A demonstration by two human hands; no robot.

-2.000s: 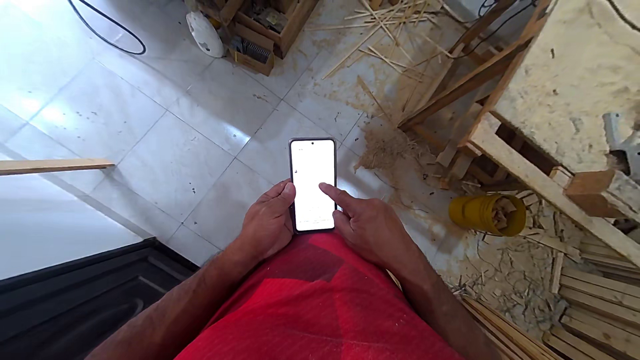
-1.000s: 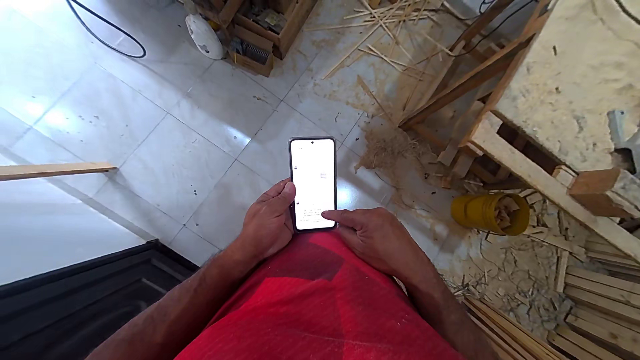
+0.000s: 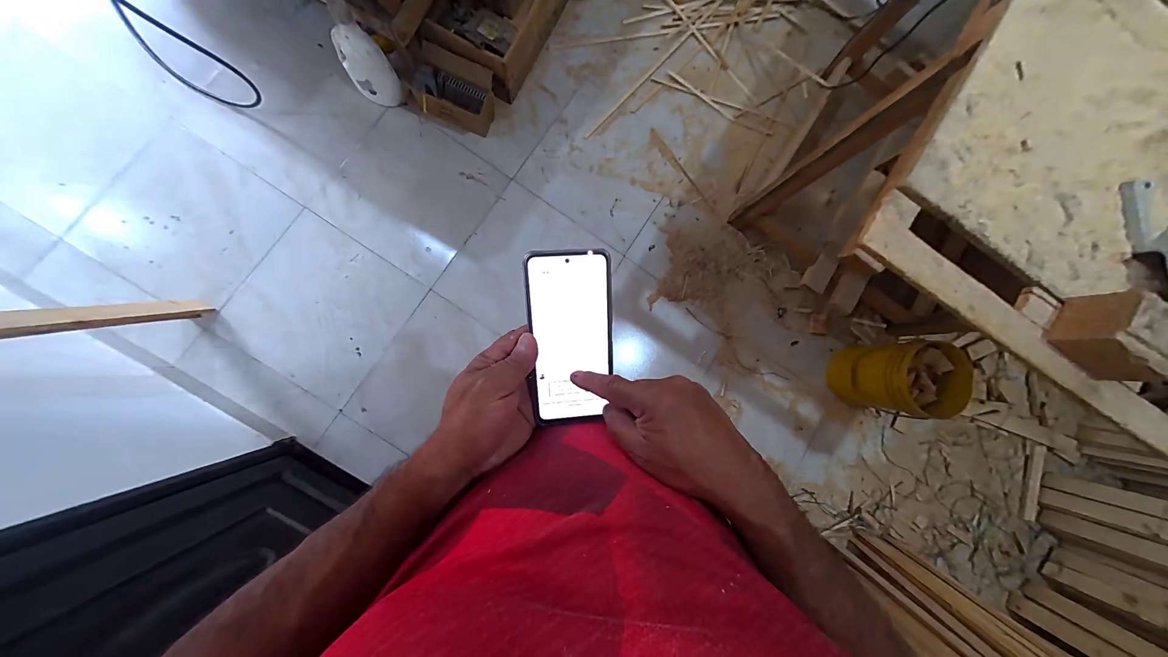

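Note:
A smartphone [image 3: 569,319] with a bright white screen is held upright in front of my red shirt. My left hand [image 3: 493,401] grips its lower left side, the thumb along the edge. My right hand [image 3: 666,415] is at the lower right of the phone, its index finger extended onto the lower part of the screen and the other fingers curled. Whether my right hand also supports the phone's edge I cannot tell. The left fingers behind the phone are hidden.
On the right stands a wooden workbench [image 3: 1031,155] covered in sawdust. Below it are a yellow bucket [image 3: 853,376] of wood scraps and stacked wooden strips [image 3: 1109,538]. Thin sticks and shavings litter the tiled floor [image 3: 310,283]. A black panelled object [image 3: 182,547] lies lower left; boxes [image 3: 452,96] stand ahead.
My right index finger has moved from mid-screen down to the bottom of the screen, then slightly up again. The picture on the phone's screen has changed. My left hand keeps its hold.

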